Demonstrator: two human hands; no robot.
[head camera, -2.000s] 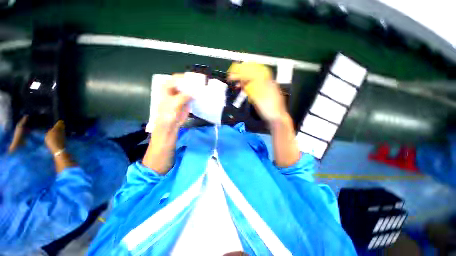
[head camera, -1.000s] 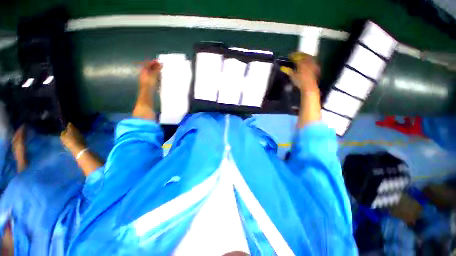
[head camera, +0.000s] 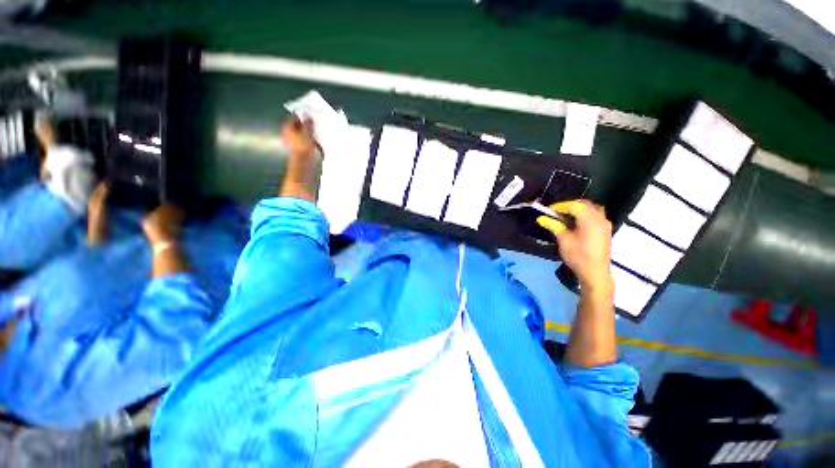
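Note:
A black tray (head camera: 438, 236) lies in front of me. Three slots on its left side show white covered units (head camera: 430, 187); its right part is dark, with a glossy black unit (head camera: 565, 188) and a small white slip (head camera: 509, 191). My left hand (head camera: 300, 139) is at the top of the white sheet stack (head camera: 344, 178), left of the tray, and pinches a raised white sheet (head camera: 314, 107). My right hand (head camera: 586, 239), with yellow finger cots, grips the edge of a thin dark unit over the tray's right part; the unit is partly hidden by the fingers.
A tray of white rectangles (head camera: 679, 212) stands slanted at the right. A white sheet (head camera: 580, 129) lies by the belt edge. Black stacked trays (head camera: 710, 411) and a red thing (head camera: 778, 324) are low on the right. At the left, other people in blue work by a black tray (head camera: 139, 119).
My left hand has lifted a sheet at the stack's top. My right hand has moved down over the tray's right part, where a small white slip now shows. The view has shifted.

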